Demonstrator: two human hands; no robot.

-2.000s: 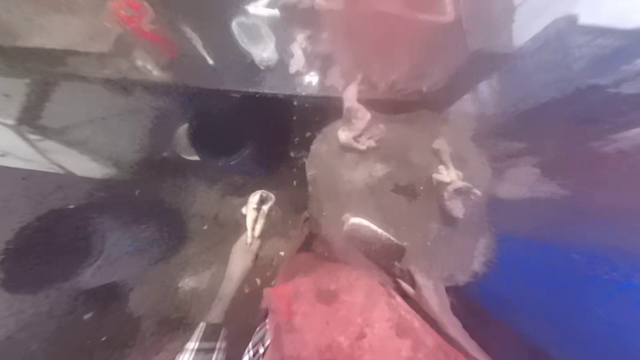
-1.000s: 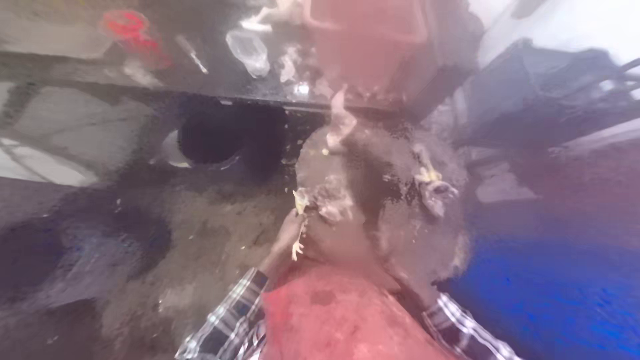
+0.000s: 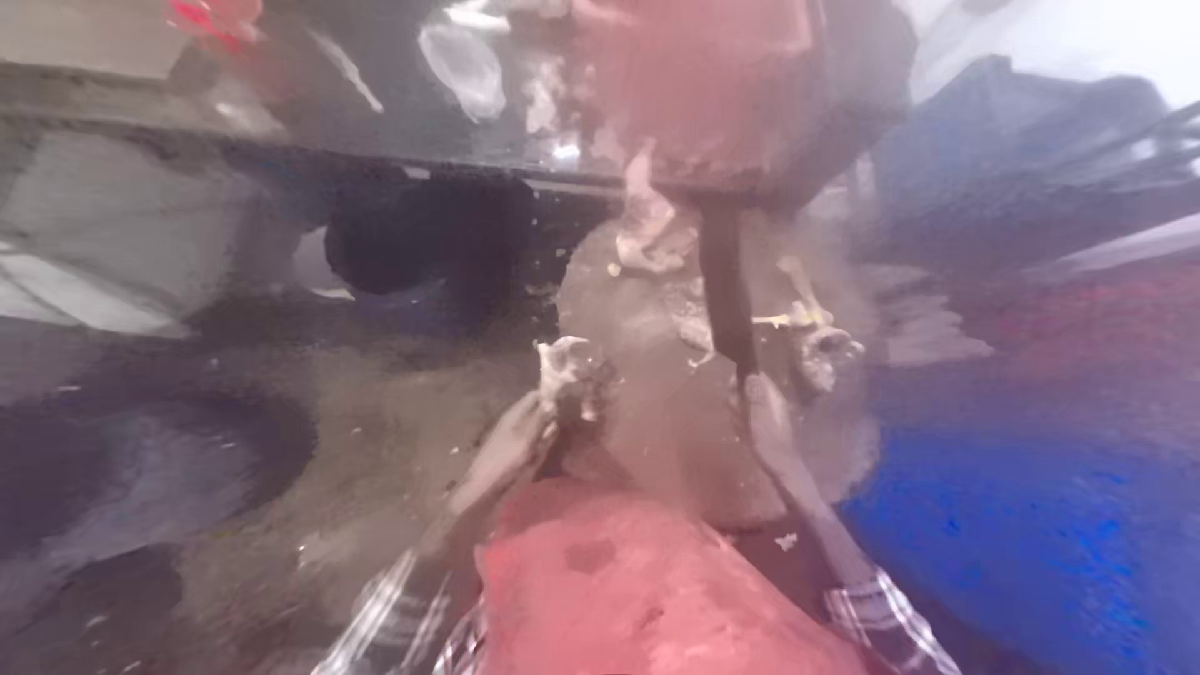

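Observation:
A round chopping block (image 3: 834, 450), apparently wood, stands before me. My left hand (image 3: 516, 436) is at its left edge, fingers closed around a pale piece of raw meat (image 3: 565, 364), perhaps poultry. My right hand (image 3: 771, 408) grips what looks like a knife or cleaver; its long dark blade (image 3: 725, 272) points away from me across the block. Another pale meat piece (image 3: 649, 225) lies at the far edge. Right of the blade rests a piece with a yellowish foot-like part (image 3: 804, 314). Blur hides the handle and most fingers.
A red plastic tub (image 3: 703, 84) is beyond the block, beside a clear plastic item (image 3: 464, 70) on a dark surface. Dark round containers (image 3: 394, 234) stand left. A bright blue surface (image 3: 1012, 534) lies right. My red apron (image 3: 647, 581) nearly meets the block.
My left hand has moved right from beside the block to its left edge, still with a pale piece. The blade, low near my right hand two seconds ago, now extends across the block.

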